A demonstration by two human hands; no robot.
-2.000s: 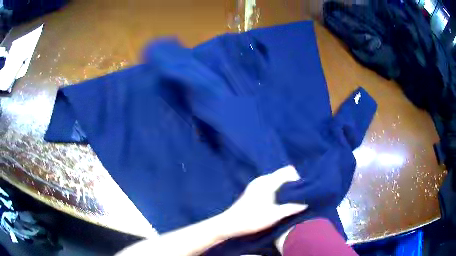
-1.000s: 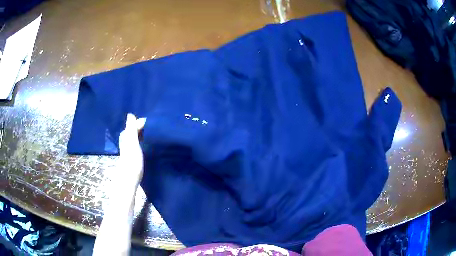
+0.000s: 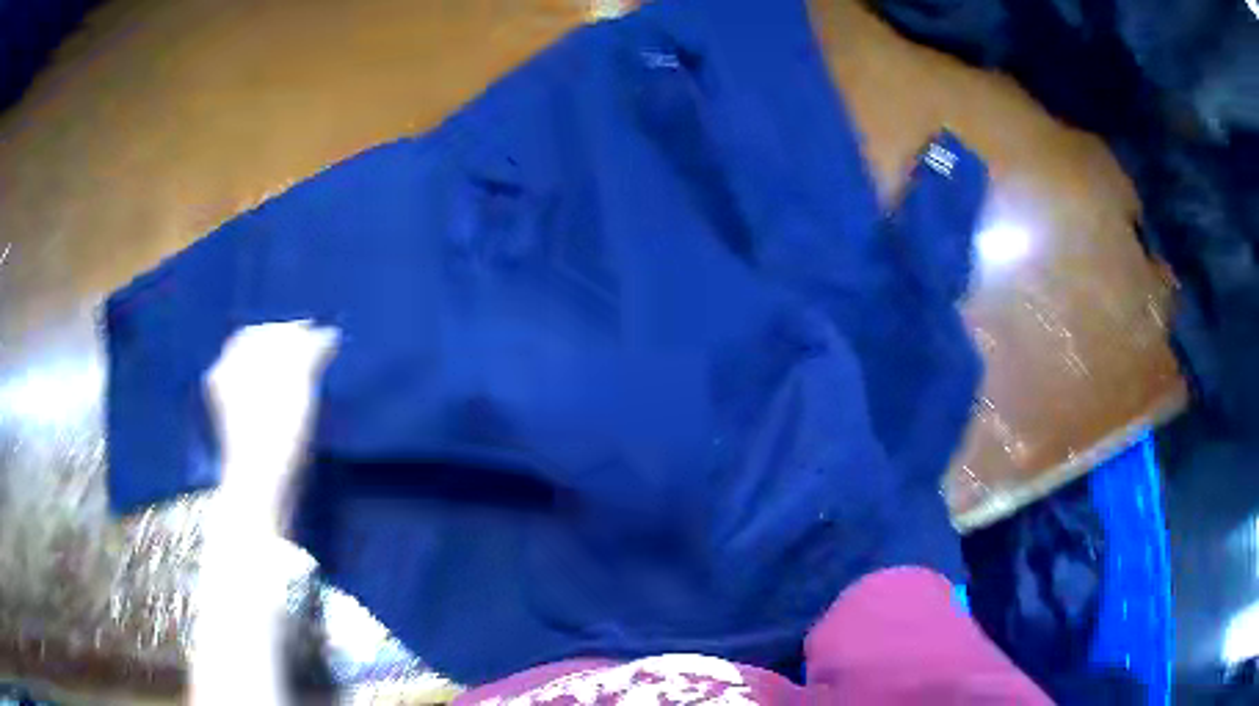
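A navy coat or jacket [image 3: 552, 304] lies spread over the brown tabletop, matte side showing, with folds in its lower middle. One narrow sleeve end [image 3: 950, 193] points up at the right and bears a small pale mark. My left hand [image 3: 269, 372] is blurred and lies at the garment's left part, fingers at the cloth; whether they pinch it I cannot tell. My right hand is not seen; only its pink sleeve shows at the bottom right, its end against the garment.
The worn brown tabletop [image 3: 1077, 359] has a curved front edge. Dark garments [image 3: 1077, 69] are piled along the top right and right side. A blue bin rim [image 3: 1132, 566] stands below the table edge at the right, with dark cloth beside it. Dark cloth shows at the top left corner.
The view has shifted, so the garment sits further left and higher. The left hand went from the garment's lower right to its left part. The white sheets have left the view. The raised, blurred cloth now lies down.
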